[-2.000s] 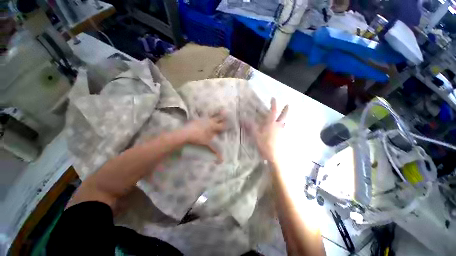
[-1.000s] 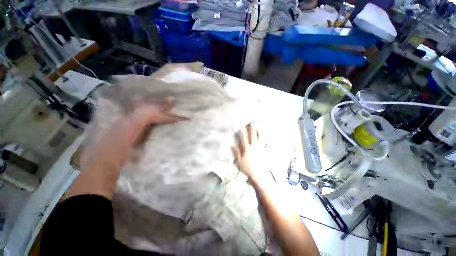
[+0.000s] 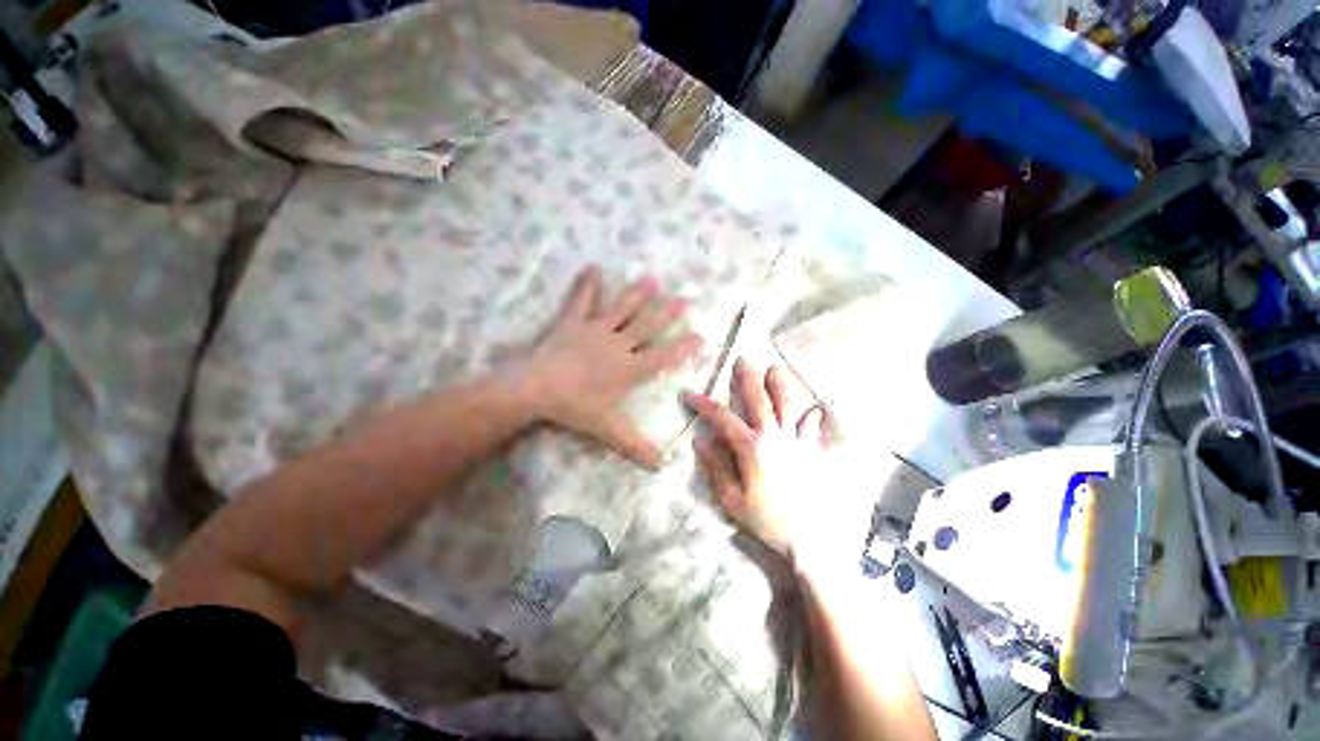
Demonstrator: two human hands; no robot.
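The pale garment piece (image 3: 391, 275) with a blotchy print lies spread over the table from the left side to near the machine. My left hand (image 3: 601, 369) rests flat on it, palm down, fingers spread. My right hand (image 3: 767, 456) lies on the cloth's right part, fingers apart, close to my left hand. A dark narrow slit or seam line (image 3: 731, 348) runs in the cloth between and above the hands. A ring shows on a finger of my right hand. Neither hand grips the cloth visibly. A whitish round patch (image 3: 568, 547) shows on the cloth below my left hand.
The off-white sewing machine head (image 3: 999, 528) stands at right with its pale lamp (image 3: 1106, 586) on a bendy neck. A grey motor cylinder (image 3: 1013, 362) is behind it. Dark slim tools (image 3: 958, 666) lie near it. Cardboard (image 3: 572, 36) and a taped edge stick out at the back. Blue covers hang beyond the table.
The cloth was bunched and moving; it now lies flatter and spread wide. My left hand has moved right and rests beside my right hand. The view has shifted closer over the table.
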